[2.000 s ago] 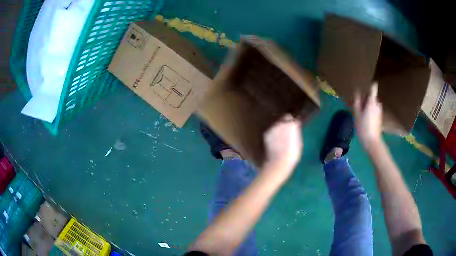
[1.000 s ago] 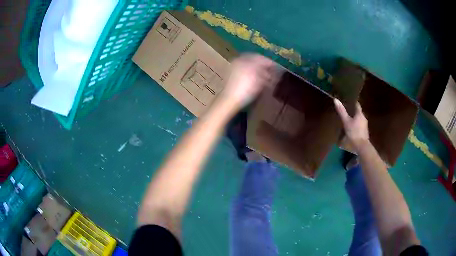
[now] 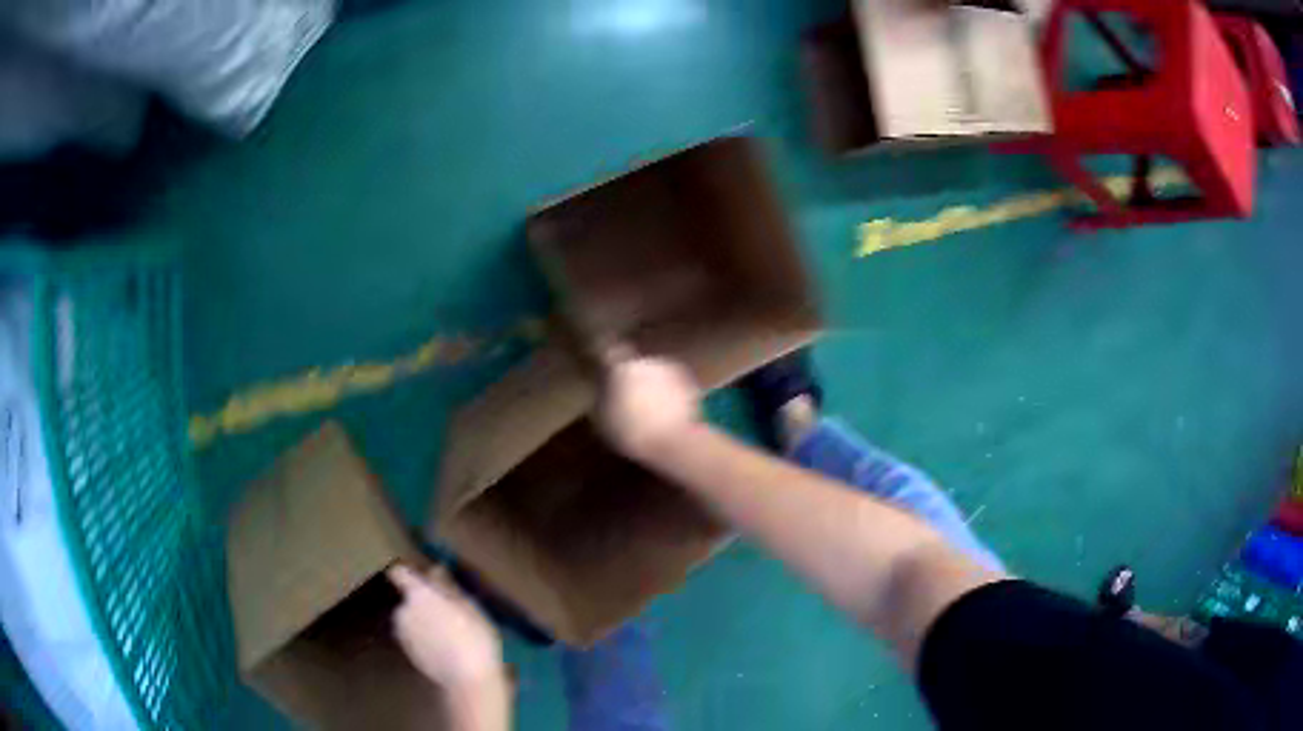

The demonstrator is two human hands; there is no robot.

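Three open brown cardboard boxes are in front of me on the green floor. My left hand (image 3: 450, 628) is at the rim of the left box (image 3: 307, 550), with its fingers over the edge. My right hand (image 3: 650, 407) grips the cardboard where the middle box (image 3: 515, 550) meets the upper box (image 3: 679, 236). The boxes' openings show dark, bare cardboard inside. Both hands are blurred, and my fingertips are partly hidden.
A green mesh basket (image 3: 122, 471) with white material (image 3: 43, 514) stands at the left edge. A further box (image 3: 957, 72) and a red stool (image 3: 1193, 114) are at the upper right. A yellow line crosses the floor. My legs and feet are below the boxes. Grey bags (image 3: 215, 50) lie upper left.
The view has turned towards the right. My left hand has moved to the left box's rim. My right hand remains at the boxes' edges.
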